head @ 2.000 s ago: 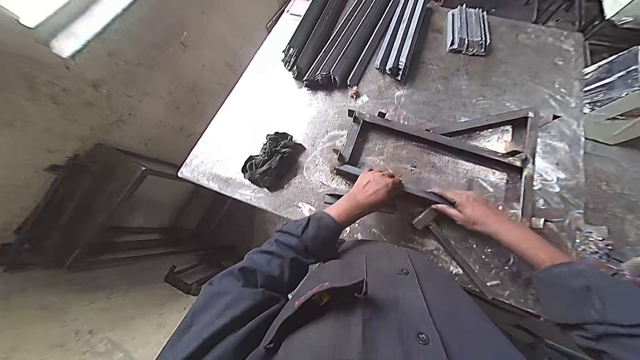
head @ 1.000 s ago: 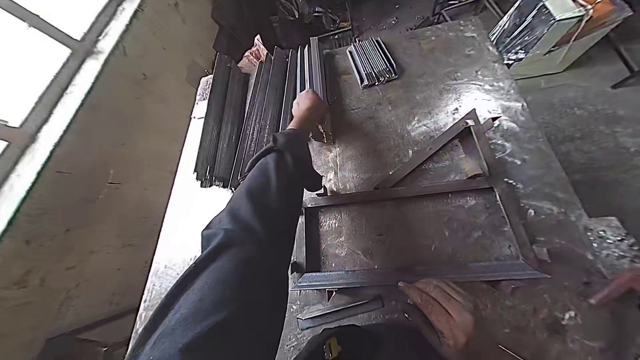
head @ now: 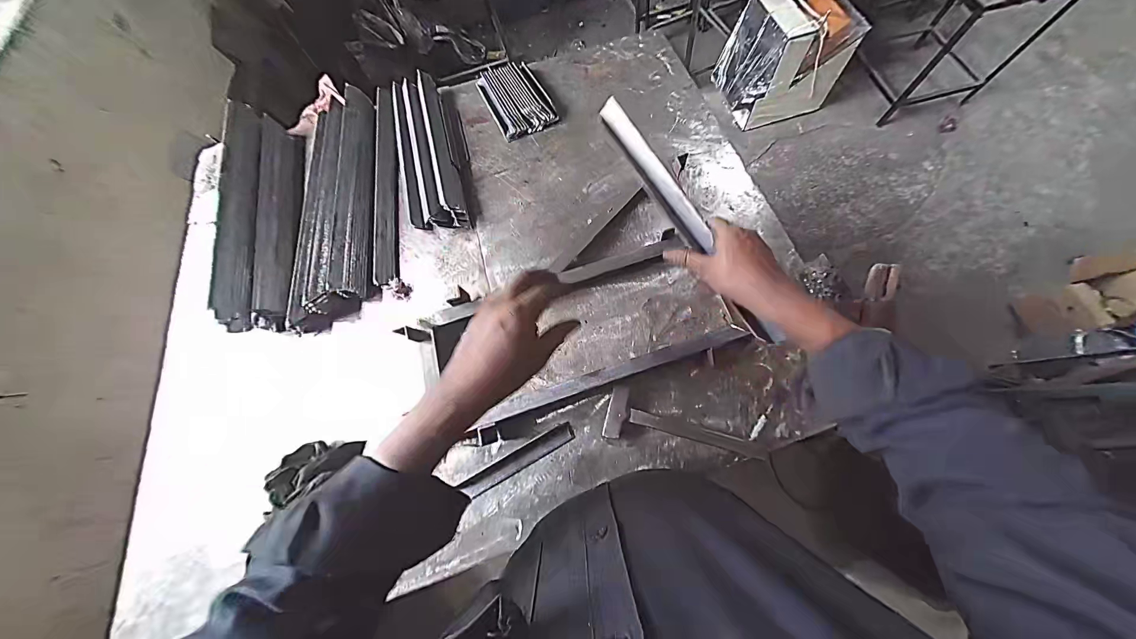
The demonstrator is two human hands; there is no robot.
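Note:
My right hand [head: 741,266] grips a length of metal angle bar [head: 657,169], which slants up and to the left above the table. My left hand [head: 515,328] has its thumb apart from its fingers and is over the upper left part of a rectangular metal frame [head: 612,368]. Whether its fingertips touch the frame's upper bar is unclear. A diagonal metal bar [head: 599,231] lies beyond the frame. On the near side are a short loose angle piece [head: 519,459], a small flat metal block [head: 615,413] and a thin bar joined or close to it.
Bundles of dark metal bars [head: 333,204] and lighter bars [head: 430,151] lie on the metal-topped table [head: 577,98] at the far left. A stack of short pieces [head: 517,99] is beside them. A dark crumpled cloth [head: 311,466] lies near my left forearm. Beyond the right edge stands a box [head: 790,62].
My left hand has come back from the bar bundles to the frame. My right hand, earlier at the frame's near bar, now holds a raised angle bar. The view has shifted.

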